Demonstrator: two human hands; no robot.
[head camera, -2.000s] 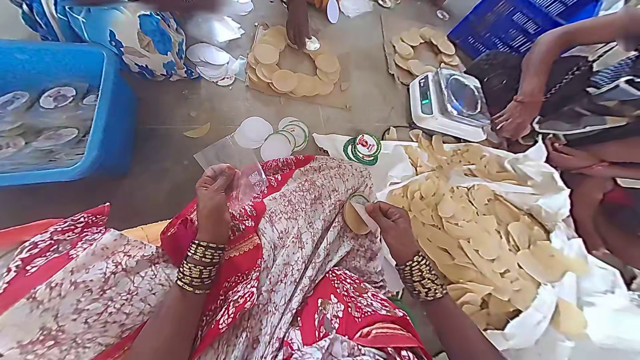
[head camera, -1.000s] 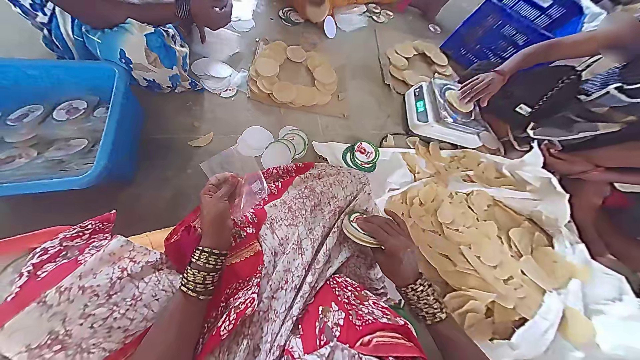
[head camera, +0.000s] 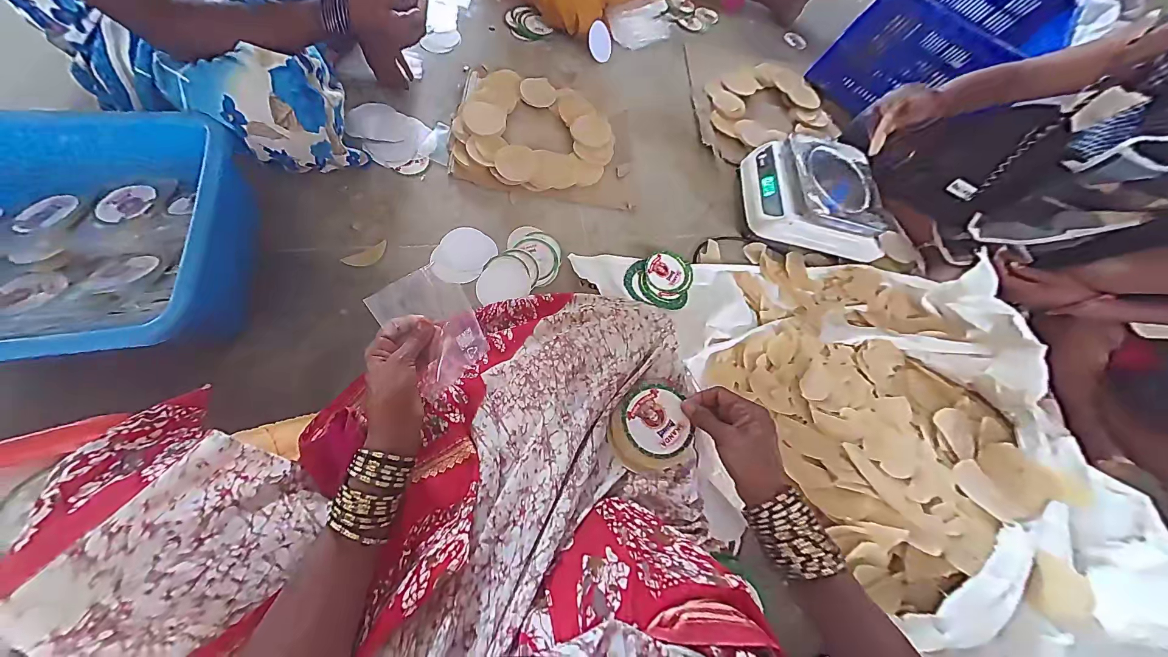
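Note:
My left hand (head camera: 399, 365) pinches a clear plastic bag (head camera: 438, 324) above the red and white patterned cloth over my lap. Between the fingertips of my right hand (head camera: 735, 433) is the edge of a round printed label (head camera: 657, 420) with a green rim. That label lies on a stack of thin tan discs (head camera: 639, 453) on the cloth. Beyond my knees are white paper discs (head camera: 464, 255), with green-rimmed labels (head camera: 540, 255) beside them. More such labels (head camera: 667, 276) lie on the corner of a white sheet. A large heap of tan discs (head camera: 876, 411) fills the sheet to my right.
A blue tub (head camera: 214, 237) of packed discs stands at left. Cardboard pieces with rings of tan discs (head camera: 516, 164) lie ahead. A digital scale (head camera: 808, 196) is at upper right, near a co-worker's hand (head camera: 903, 114) and a blue crate (head camera: 949, 46). Another person sits at upper left.
A green-rimmed label now shows on top of the disc stack, where my right hand was covering it. The co-worker's hand at right has moved off the scale. My left hand still holds the bag.

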